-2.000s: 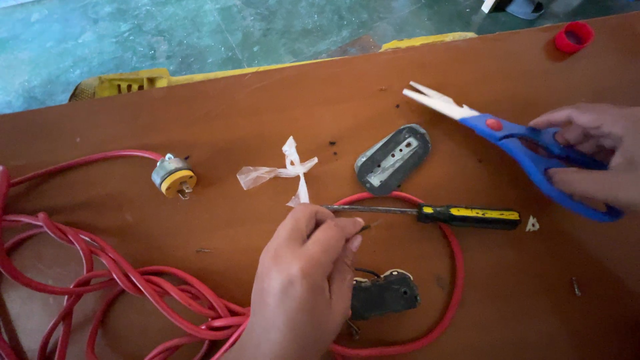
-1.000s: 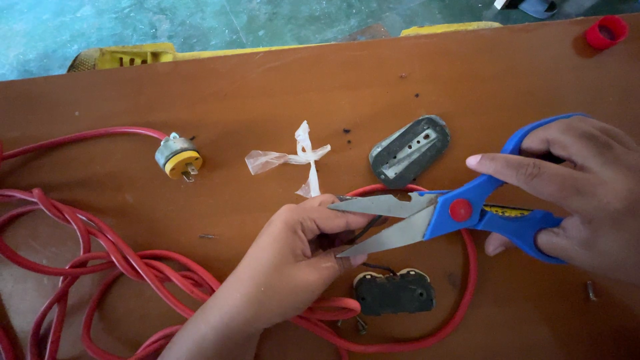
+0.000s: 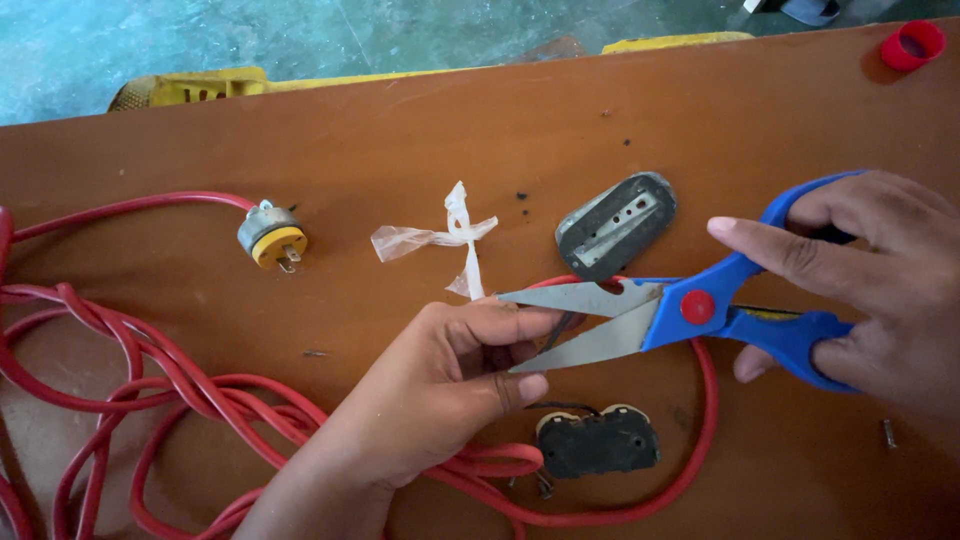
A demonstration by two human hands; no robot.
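Note:
My right hand holds blue-handled scissors with the blades spread. Between the blades runs a thin dark wire, pinched by the fingers of my left hand. The wire's far end is hidden by my fingers. Below the blades lies a black electrical outlet body with another dark wire at its top edge. An oval grey metal cover rests above the blades. A red cable loops around the outlet body. A screwdriver shows only partly behind the scissors.
Tangled red cable covers the left side, leading to a yellow-faced plug. A knotted strip of clear plastic lies mid-table. A red cap stands at the far right edge. Loose screws lie at right and beside the outlet body.
The scissors in my right hand have swung left, their blades now spread around the wire by my left hand. Two seconds ago they were at the right, blades nearly together, and the screwdriver was fully visible.

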